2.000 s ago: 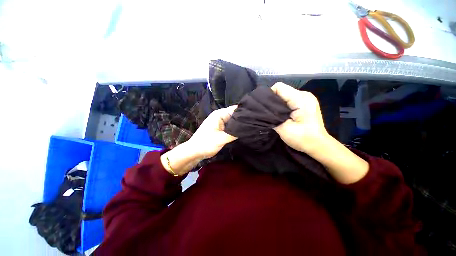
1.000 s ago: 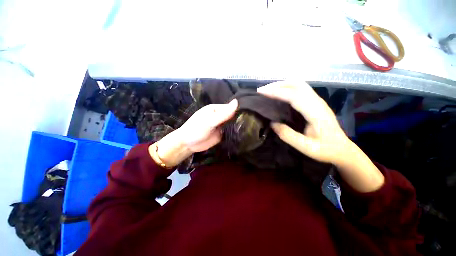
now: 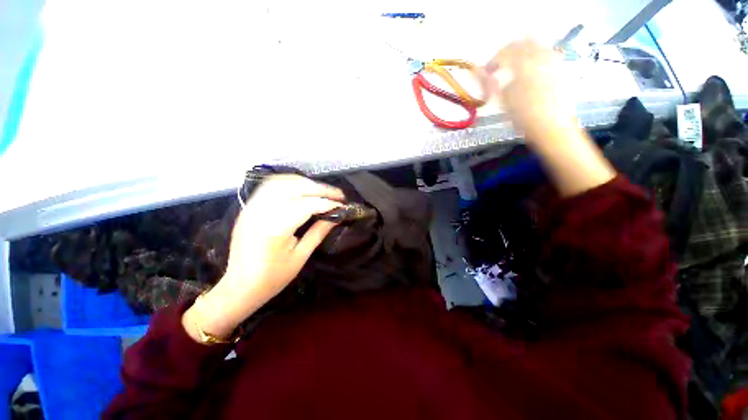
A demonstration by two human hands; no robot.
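The dark garment piece, with smooth brown-black lining outward, lies bunched on the lap below the table's front edge. My left hand pinches an edge of it between thumb and fingers. My right hand is raised over the tabletop, blurred, just right of the scissors' handles. Its fingertips are near the orange-yellow loop; I cannot tell whether they touch it or hold anything. The scissors lie on the white table, with a red loop in front and an orange-yellow loop behind.
The white table has a ruler strip along its front edge. Plaid cloth is piled at left below the edge. Blue bins stand lower left. Plaid pieces with a white tag hang at right. Thread scraps lie below the table.
My right hand has left the cloth and moved up to the scissors. My left hand still holds the cloth. The view has turned right, bringing the hanging plaid pieces into sight.
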